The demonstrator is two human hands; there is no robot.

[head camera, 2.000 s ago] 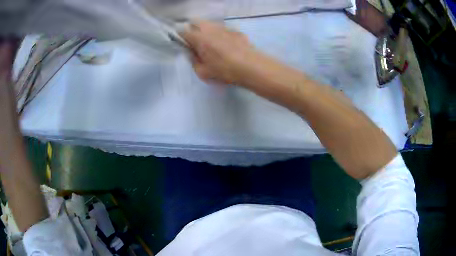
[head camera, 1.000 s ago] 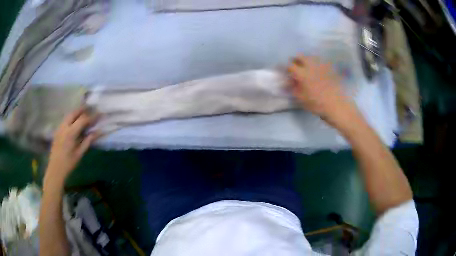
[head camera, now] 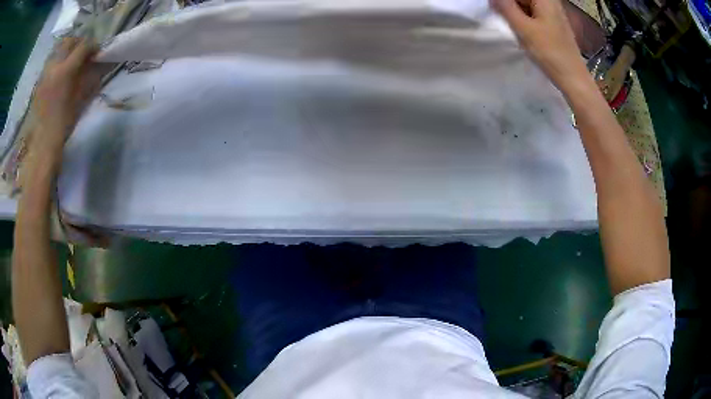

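A long beige-grey sleeve piece [head camera: 312, 30] is stretched left to right across the far side of the table, blurred by motion. My left hand [head camera: 68, 82] is closed on its left end. My right hand [head camera: 538, 31] is closed on its right end at the top of the picture. The piece appears lifted off the white table cover [head camera: 335, 156]. Whatever lies beneath or behind it is hidden.
The steam iron [head camera: 620, 82] is at the right table end, partly hidden by my right arm, beside a speckled tan board [head camera: 645, 148]. Crumpled beige-grey pieces lie at the far left. A small cloth scrap [head camera: 139, 99] lies near them. Bundled cut pieces [head camera: 117, 351] are low at left.
The sleeve piece has moved from the near part of the table to the far side, held at both ends. Both hands have moved away from me with it.
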